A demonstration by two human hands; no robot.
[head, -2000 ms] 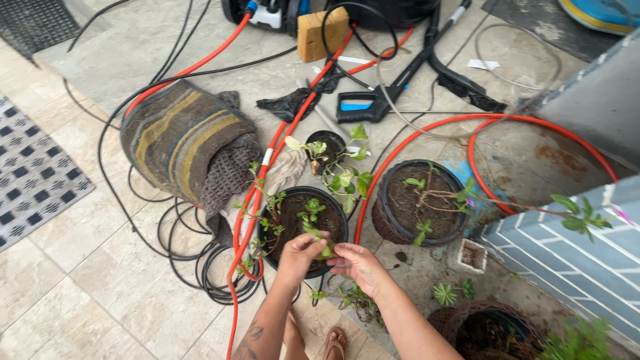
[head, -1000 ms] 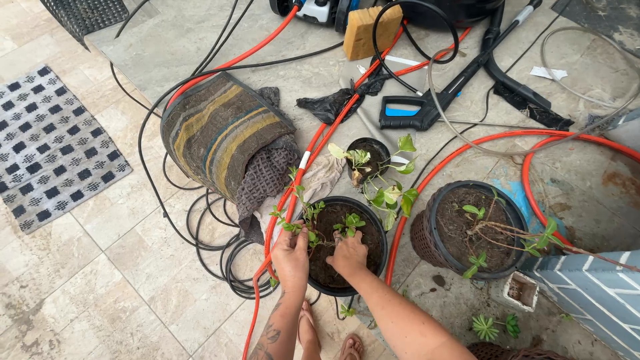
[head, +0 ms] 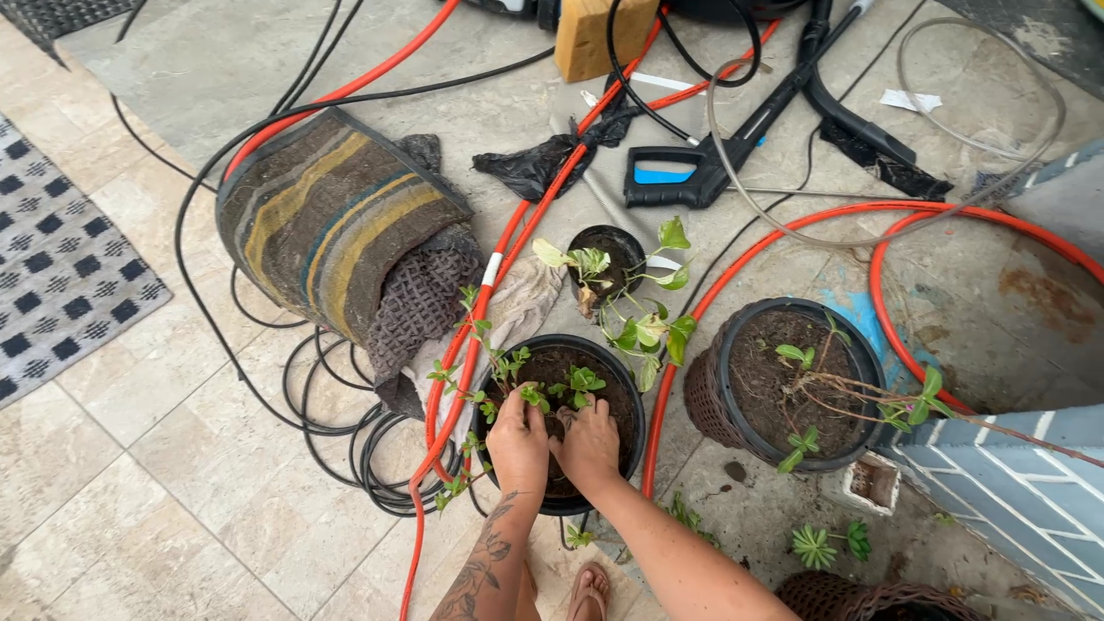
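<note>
Both hands are inside a round black plant pot (head: 636, 431) filled with dark soil (head: 561, 362). My left hand (head: 519, 440) pinches a small green leafy cutting (head: 535, 396) between thumb and fingers. Beside it, my right hand (head: 589, 440) has its fingertips down in the soil, just below another small green plant (head: 584, 380); whether it holds anything is hidden. Leafy stems (head: 483, 358) trail over the pot's left rim. Behind stands a smaller black pot (head: 606, 259) with a variegated vine (head: 651, 330).
Right of my hands is a wicker-sided pot (head: 733, 379) with a leggy plant. An orange-red hose (head: 660, 414) and a black cable (head: 371, 466) loop around. Folded striped mats (head: 345, 224) lie left; a pressure washer gun (head: 690, 172) and a wooden block (head: 599, 39) lie beyond.
Two seconds ago both hands held greenery over the pot's near edge; since then they have moved down to the soil inside it. One second ago they were farther apart than now.
</note>
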